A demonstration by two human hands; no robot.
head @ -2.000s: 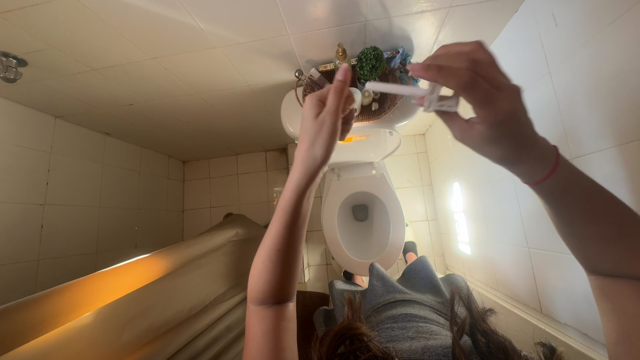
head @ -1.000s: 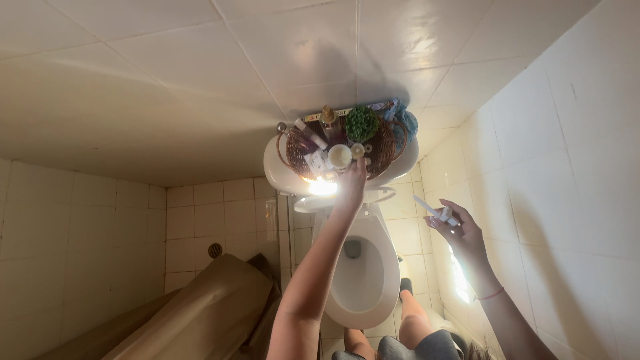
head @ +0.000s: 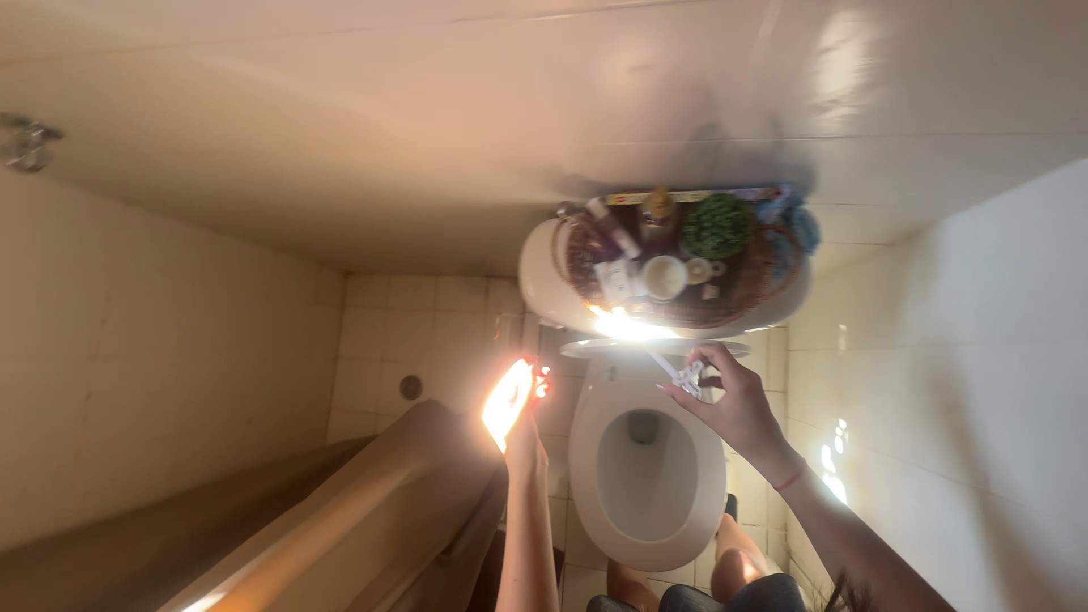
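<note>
My right hand [head: 710,387] holds a slim white stick-like item [head: 665,364] with crumpled white material at its lower end, above the open toilet bowl [head: 648,476]. Strong sunlight falls on my left hand [head: 520,408], left of the toilet; glare hides its fingers and whether anything is in them. Behind the raised lid, a wicker basket tray [head: 739,310] on the cistern bears a round white open container [head: 665,277], a small round green plant [head: 719,225], a bottle with an amber top [head: 659,208], tubes and small packets.
A blue cloth or bag [head: 795,225] lies at the tray's right end. A beige curtain-like sheet [head: 357,501] hangs at lower left. The tiled wall [head: 952,340] stands close on the right. A metal wall fitting [head: 30,144] is at upper left, and a round floor drain [head: 411,388] lies below.
My left hand has moved from the tray out to the left, into bright sunlight. My right hand has come inward over the toilet with the white item still in its fingers.
</note>
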